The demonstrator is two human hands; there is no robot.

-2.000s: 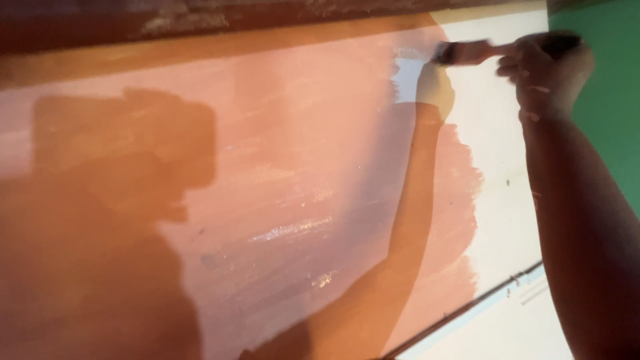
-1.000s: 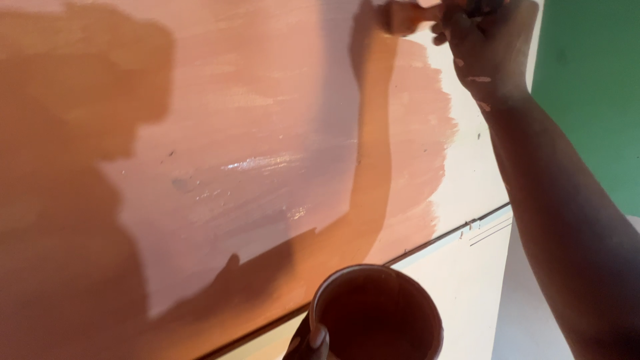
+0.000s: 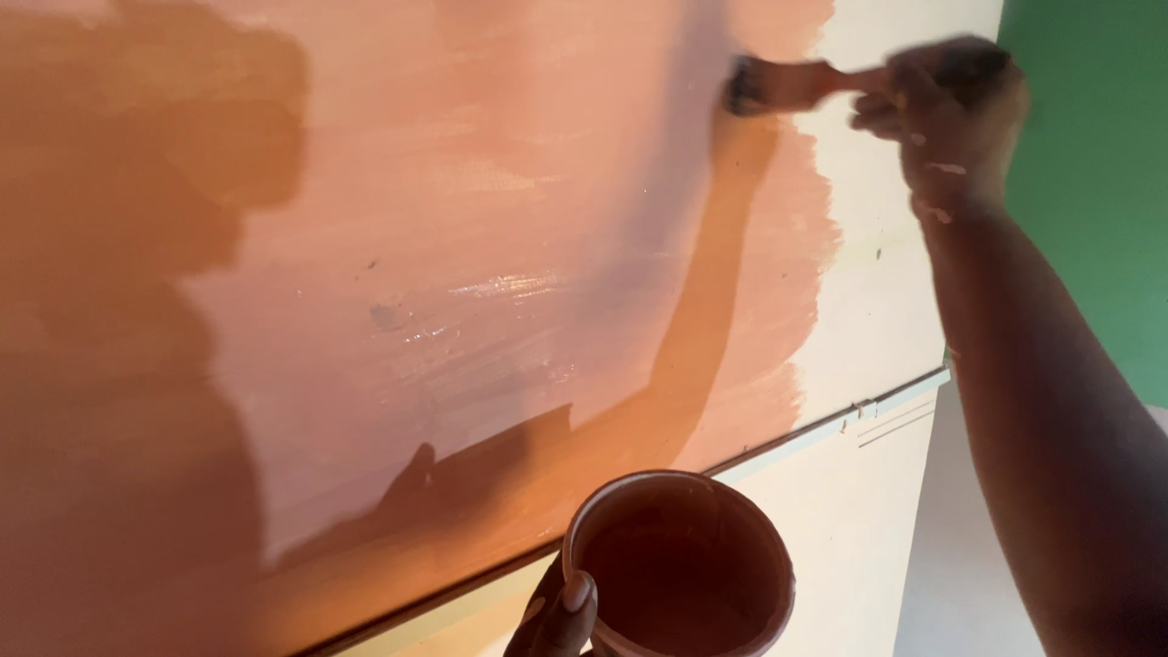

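My right hand (image 3: 958,119), flecked with paint, grips the handle of a paintbrush (image 3: 798,84). The dark bristles point left, at the upper part of a wall panel coated in salmon-pink paint (image 3: 511,219); blur hides whether they touch it. Right of the ragged paint edge the wall is cream (image 3: 885,274). At the bottom, my left hand (image 3: 561,611) holds a round paint container (image 3: 680,566) by its rim, thumb at the near left side. The inside of the container is dark reddish, and its paint level is hard to tell.
A dark line with a pale strip (image 3: 849,415) runs slanting along the panel's lower edge, above a cream surface (image 3: 821,511). A green wall (image 3: 1086,182) stands at the right. Shadows of a person and an arm fall across the pink paint.
The view has shifted downward since the oldest frame. My left hand and the container, absent there, have come into view at the bottom. The brush remains in my right hand.
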